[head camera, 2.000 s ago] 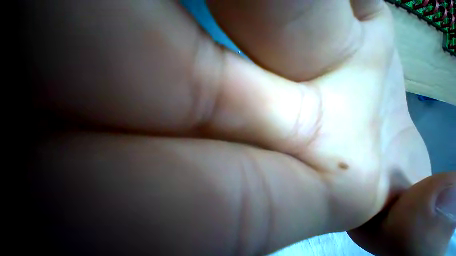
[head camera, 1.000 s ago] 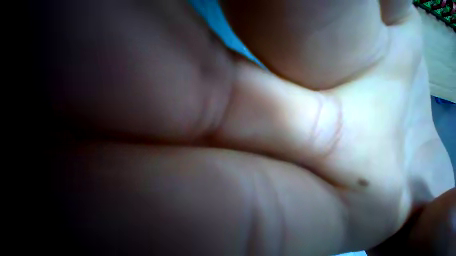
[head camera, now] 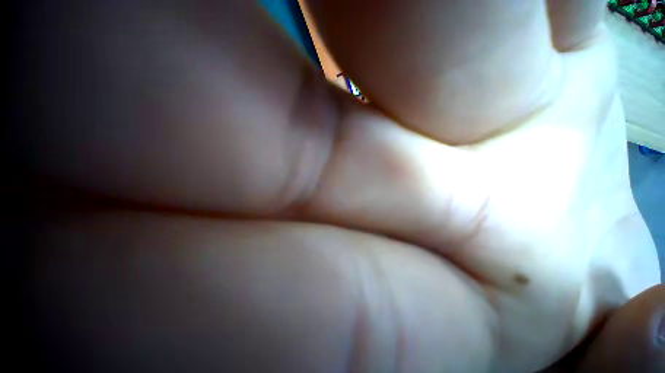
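Note:
One of my hands [head camera: 408, 182] fills almost the whole head view, very close to the lens, palm side towards it. Its thick, blurred fingers run to the dark left side. A small dark spot shows on the palm. A fingertip or thumb tip with part of a nail [head camera: 649, 328] is cut off at the lower right edge. I cannot tell which hand this is, whether both hands show, or whether anything is held.
Green board assemblies with red parts [head camera: 645, 16] show at the top right corner, above a pale board or ledge [head camera: 642, 98]. A grey surface [head camera: 652, 193] lies below it. A blue strip and an orange strip [head camera: 321, 51] show between the fingers.
The hand has shifted slightly in view and its palm looks brighter. An orange strip and a small dark-and-white detail now show in the gap between the fingers.

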